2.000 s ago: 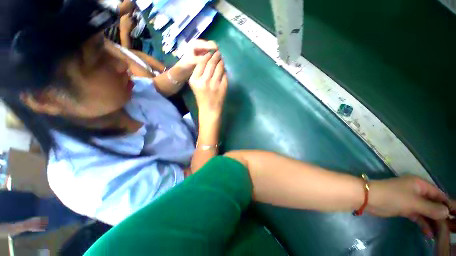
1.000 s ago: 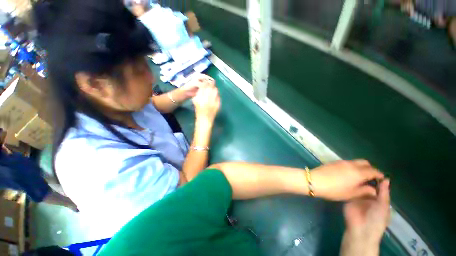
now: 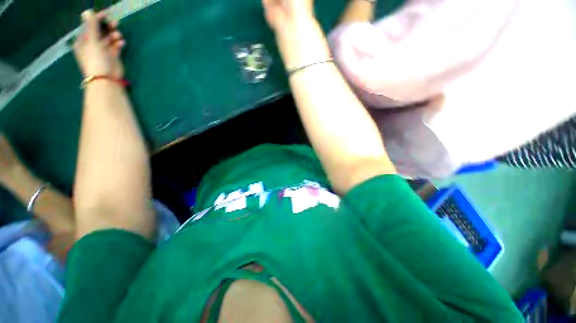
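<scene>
My left hand (image 3: pixel 100 50) is at the upper left over the bench near the pale rail. Its fingers are bent around a small black piece (image 3: pixel 104 26), perhaps a housing; its details are blurred. My right hand (image 3: pixel 289 11) is at the top middle, cut off by the picture's edge, so its fingertips and anything in them are hidden. The two hands are well apart.
A crumpled clear bag or tape patch (image 3: pixel 254 61) lies on the green bench (image 3: pixel 183 69) between my arms. A neighbour's arm (image 3: pixel 38 189) is at left, a pale pink sleeve (image 3: pixel 404 57) at right. A blue crate (image 3: pixel 470 227) stands at lower right.
The view has swung down and right, onto my own body. The hands, together a second ago, are now apart; the black piece is in my left hand.
</scene>
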